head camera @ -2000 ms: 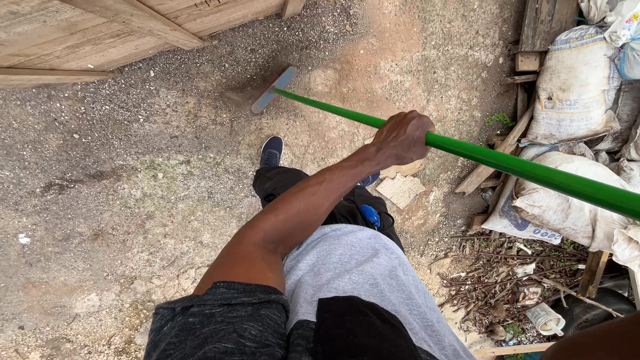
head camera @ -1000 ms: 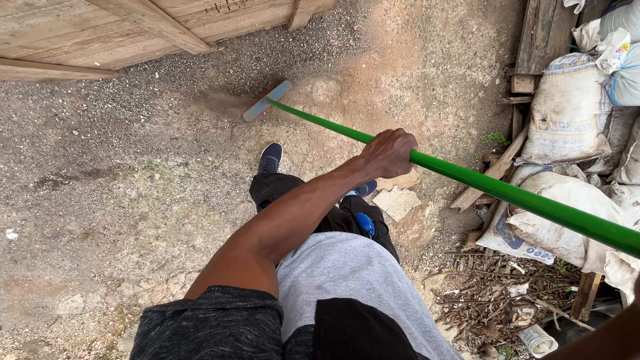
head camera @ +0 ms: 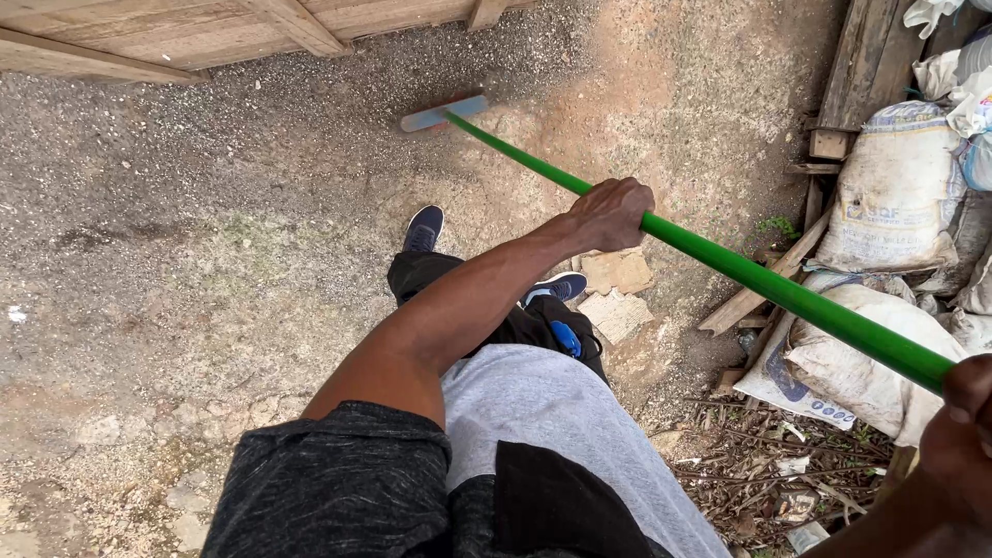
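Observation:
My left hand (head camera: pixel 612 213) is closed around the middle of a broom's green handle (head camera: pixel 744 267). At the right edge, partly cut off, my right hand (head camera: pixel 965 407) grips the handle's upper end. The handle slants down to the far left, where the broom head (head camera: pixel 443 114), bluish on top with a little red at its edge, is slightly blurred on the rough ground (head camera: pixel 310 186). My shoes (head camera: pixel 424 229) stand between the broom head and my body. Two flat, pale brown pieces (head camera: pixel 616 314) that look like cardboard lie beside the right shoe.
Wooden boards with cross battens (head camera: pixel 178 35) run along the top left. On the right are stacked white sacks (head camera: pixel 891 190), some dirty, with old planks (head camera: pixel 860 70) beside them. A loose board (head camera: pixel 763 283) juts out toward my feet. Twigs and litter (head camera: pixel 775 457) lie below the sacks.
The broom head has swung right and farther from my feet since a second ago. My right hand, not visible in the earlier frames, now shows on the handle at the right edge.

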